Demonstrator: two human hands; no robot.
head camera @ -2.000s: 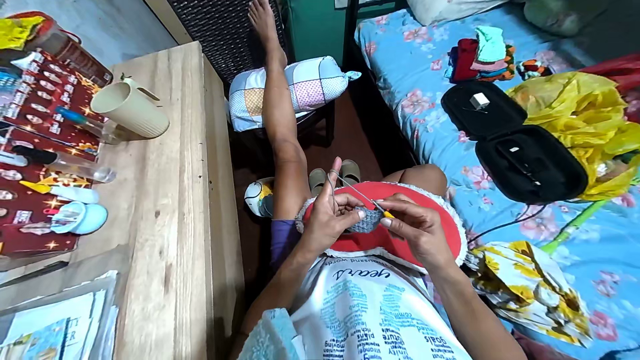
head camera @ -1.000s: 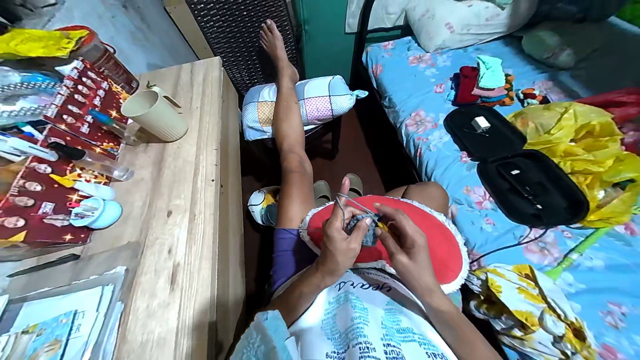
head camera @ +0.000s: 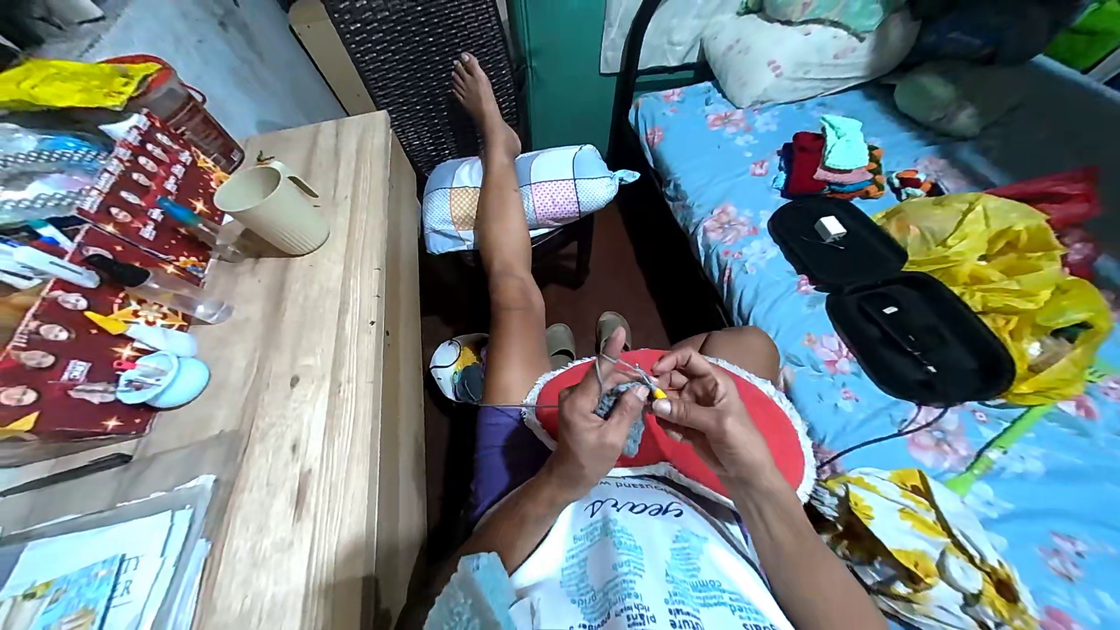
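My left hand point(head camera: 595, 424) pinches a small piece of grey crochet work point(head camera: 632, 429), its index finger raised with grey yarn point(head camera: 604, 372) running over it. A strand of yarn stretches off to the left from this hand. In my right hand point(head camera: 704, 407) is a crochet hook with a yellow grip point(head camera: 659, 394), its tip at the upper edge of the work, close to my left fingertips. Both hands are above a red cushion point(head camera: 770, 420) with white fluffy trim, which lies across my lap.
On the left stands a wooden table point(head camera: 324, 350) with a beige mug point(head camera: 273, 208). The bed point(head camera: 752, 254) at right holds an open black case point(head camera: 919, 337), a yellow plastic bag point(head camera: 989, 254) and folded knitted pieces point(head camera: 831, 162). My leg rests on a patchwork bolster point(head camera: 560, 185).
Both hands stay close together over the cushion while the fingers and the hook shift slightly around the grey work.
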